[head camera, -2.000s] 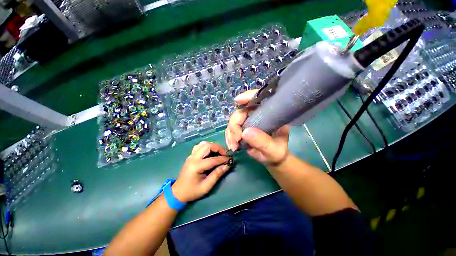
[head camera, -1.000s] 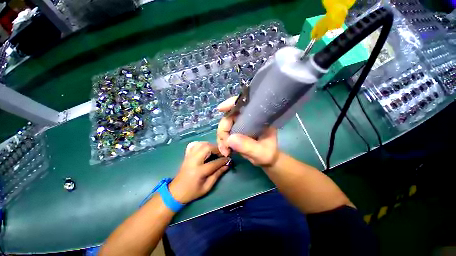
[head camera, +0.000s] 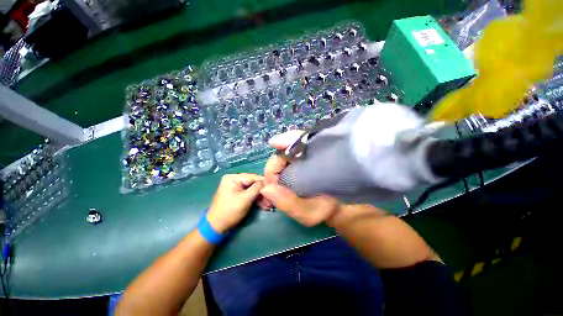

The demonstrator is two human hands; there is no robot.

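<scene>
My right hand (head camera: 296,200) is closed around the grey electric screwdriver (head camera: 352,154), which is tilted strongly, its cable end toward the camera and its narrow end at my fingers. The bit is hidden. My left hand (head camera: 233,200), with a blue wrist strap (head camera: 210,228), has its fingertips together against the right hand's fingertips. A small dark part (head camera: 266,203) shows just under the meeting fingers; the left fingers appear to pinch it, mostly hidden. A single round silver and dark part (head camera: 94,216) lies on the green mat at the left.
A blister tray of jumbled parts (head camera: 200,162) and a wider tray of ordered parts (head camera: 219,154) stand behind my hands. A green box (head camera: 426,55) is at the back right. A yellow tie (head camera: 506,68) and black ribbed cable (head camera: 494,151) hang close at right. Another tray (head camera: 37,185) is far left.
The screwdriver has tipped lower toward the right, its top end nearer the camera. My left fingers have drawn up against the right fingertips. The tie and cable have swung right.
</scene>
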